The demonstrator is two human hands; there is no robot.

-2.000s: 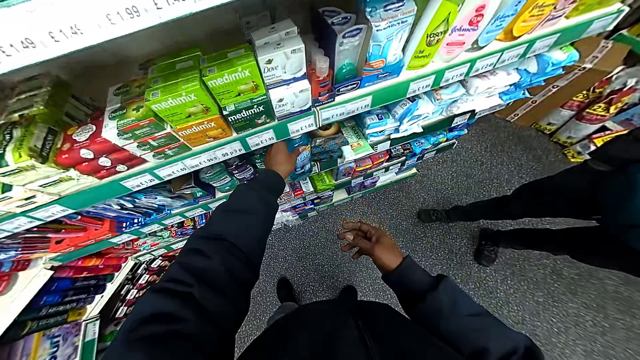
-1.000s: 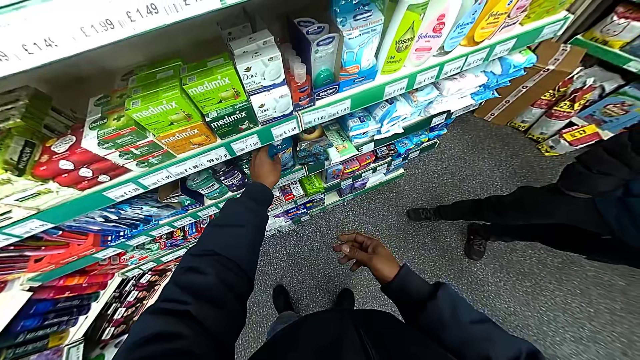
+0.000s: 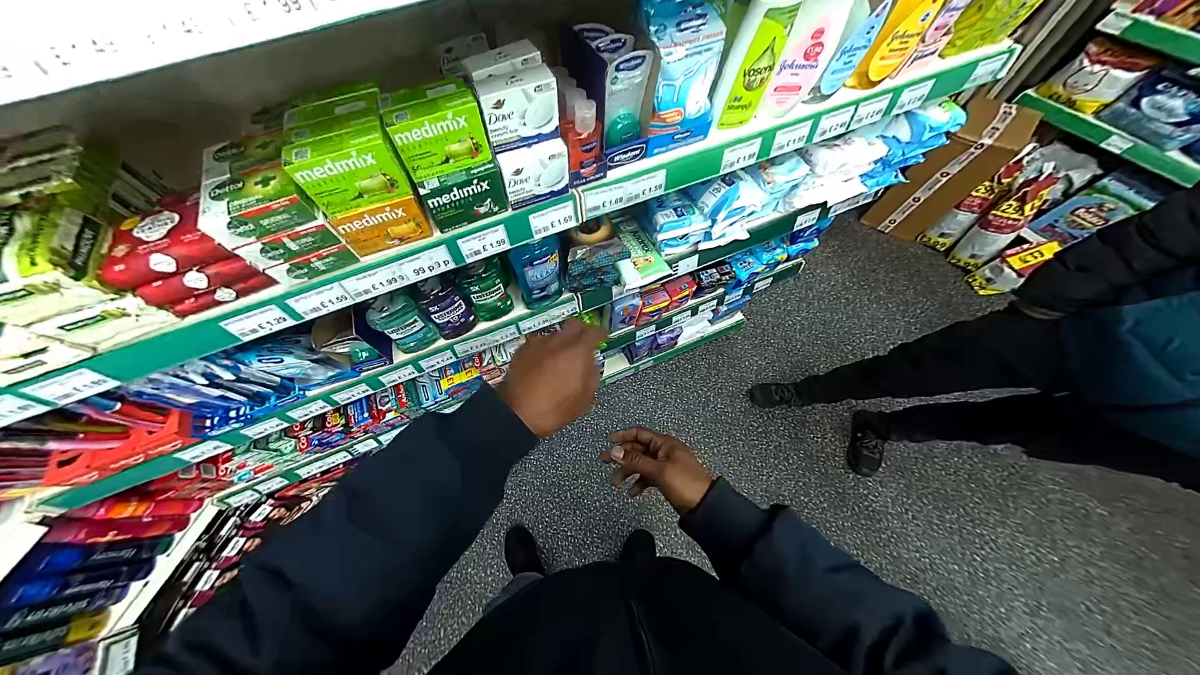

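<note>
My left hand (image 3: pixel 553 377) is in front of the lower shelf, its fingers curled and partly hidden behind the back of the hand; whether it holds anything does not show. Just above it stands a blue mouthwash bottle (image 3: pixel 537 272), apart from the hand. Green (image 3: pixel 486 289) and purple (image 3: pixel 448 309) Listerine bottles are to its left. My right hand (image 3: pixel 659 464) hovers over the floor with loosely bent fingers, nothing visible in it. On the shelf above are green Medimix soap boxes (image 3: pixel 347 171), white Dove soap boxes (image 3: pixel 518 108) and Dettol soap packs (image 3: pixel 246 202).
Price labels line the green shelf edge (image 3: pixel 698 173). Shampoo bottles (image 3: pixel 761 66) and wipes packs (image 3: pixel 736 202) fill the right side. A person in dark trousers (image 3: pixel 966 370) stands at the right, near a cardboard box (image 3: pixel 937 169). Toothbrush packs (image 3: pixel 225 380) hang at the lower left.
My left hand has drawn back from the mouthwash bottle on the lower shelf, and the bottle stands there. My right hand has stayed nearly in place.
</note>
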